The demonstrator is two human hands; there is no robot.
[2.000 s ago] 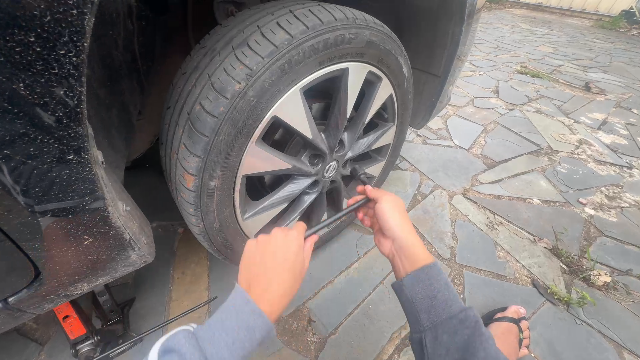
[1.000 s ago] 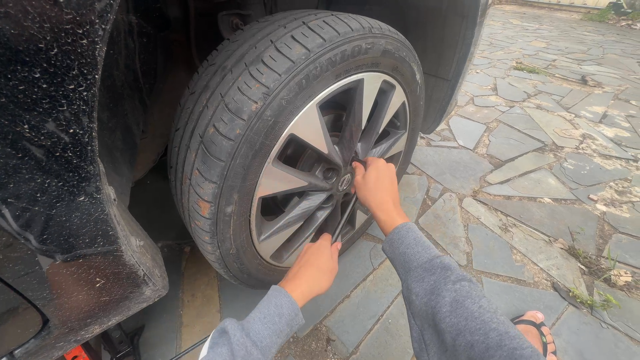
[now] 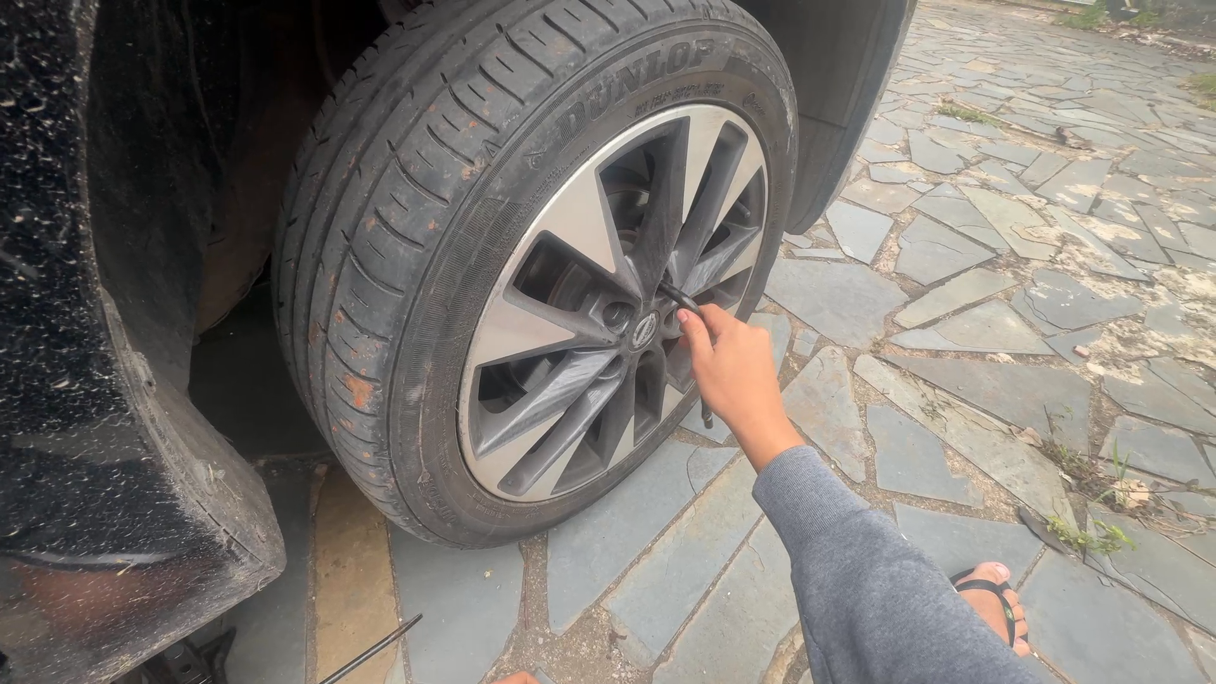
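My right hand (image 3: pixel 733 378) is closed around a black lug wrench (image 3: pixel 682 298) near its bend. The wrench's socket end sits in a lug hole at the upper right of the hub cap (image 3: pixel 644 331), and its other end shows below my hand. Around it is a grey and silver alloy wheel (image 3: pixel 548 328) with a Dunlop tyre (image 3: pixel 432 285), mounted on a dark car. Of my left hand (image 3: pixel 516 678) only a sliver shows at the bottom edge; what it holds, if anything, is hidden.
At the lower left, a thin metal rod (image 3: pixel 372 650) extends from a partly visible car jack (image 3: pixel 180 662) beneath the dirty car body (image 3: pixel 171 494). Irregular stone paving (image 3: pixel 988 389) surrounds the wheel. A foot in a black sandal (image 3: pixel 996 603) rests at the lower right.
Two seconds ago both hands held the wrench away from the wheel; now its end is at a lug hole. My left hand has let go and dropped to the bottom edge.
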